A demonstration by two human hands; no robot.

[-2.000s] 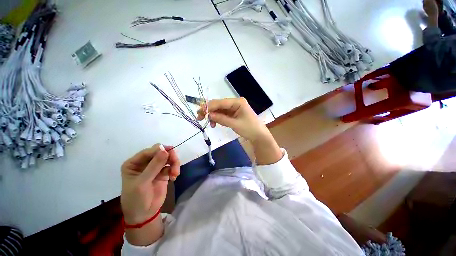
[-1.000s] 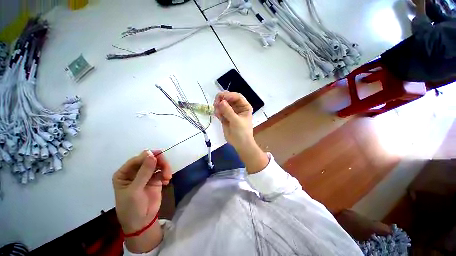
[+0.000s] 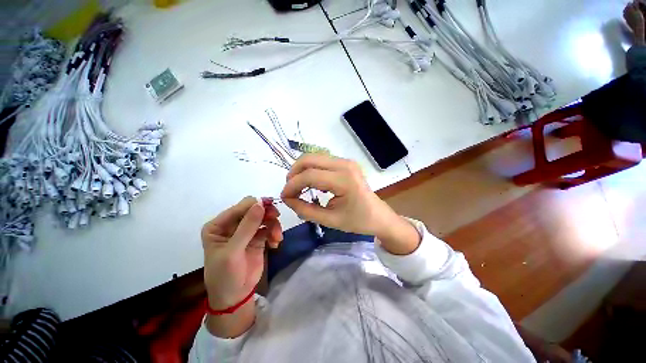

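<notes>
My left hand (image 3: 241,244), with a red string at the wrist, pinches something tiny at the fingertips, likely the end of a thin core wire. My right hand (image 3: 340,195) is close beside it, thumb and finger pinched on a thin wire or small white piece between the hands; the detail is too small to tell. The loose core wires (image 3: 270,142) fan up and left behind my right hand. The cable's grey-white cord (image 3: 319,228) shows only a little below my right hand. A small cutter knife (image 3: 309,148) with yellow-green body lies beside the wires, partly hidden by my right hand.
Cable bundles lie at left (image 3: 88,152) and upper right (image 3: 496,78). Separate cables (image 3: 308,44) lie across the far table. A smartphone (image 3: 375,135) lies right of the work. A small greenish packet (image 3: 164,85) is near the left pile. A red stool (image 3: 567,152) and a person's sleeve are at right.
My right hand has moved left and down from the wires to meet my left hand at its fingertips. The long dark wire stretched between left hand and cable no longer shows. The view has shifted.
</notes>
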